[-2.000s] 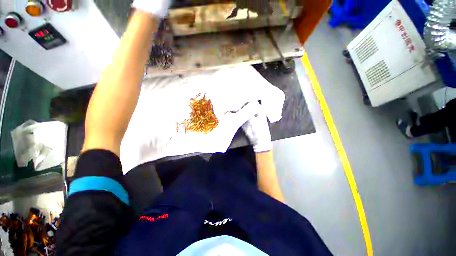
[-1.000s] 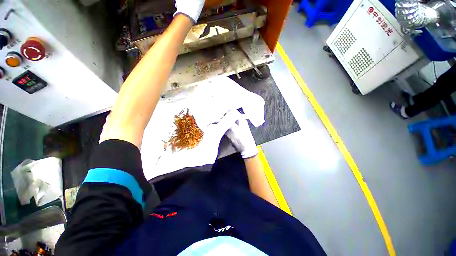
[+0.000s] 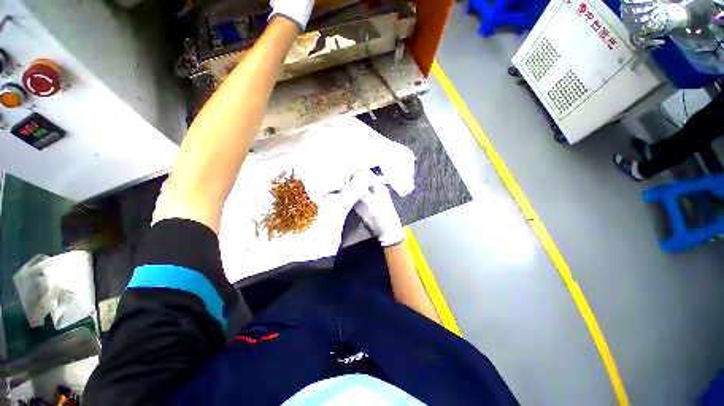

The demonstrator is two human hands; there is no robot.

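A loose pile of coppery short pieces (image 3: 291, 208) lies on a crumpled white cloth (image 3: 325, 147) in front of the machine opening. A thin dark strip (image 3: 334, 192) lies right of the pile. My left hand (image 3: 293, 9), in a white glove, is raised at the machine's upper bars. The top edge of the view cuts it off, so its fingers and anything in them are hidden. My right hand (image 3: 381, 216), also in a white glove, is at the cloth's right edge and grips a fold of it.
The worn machine ledge (image 3: 341, 95) is behind the cloth. The control panel (image 3: 87, 119) is at left. White wipes (image 3: 55, 287) and a metal tray (image 3: 55, 349) with dark coppery parts are at lower left. A white cabinet (image 3: 583, 67), blue stool (image 3: 687, 210) and a person's legs (image 3: 675, 147) are at right.
The view has turned and shifted since two seconds ago. My left hand has moved right along the machine's upper part. My right hand stays at the cloth's edge. The pile looks the same.
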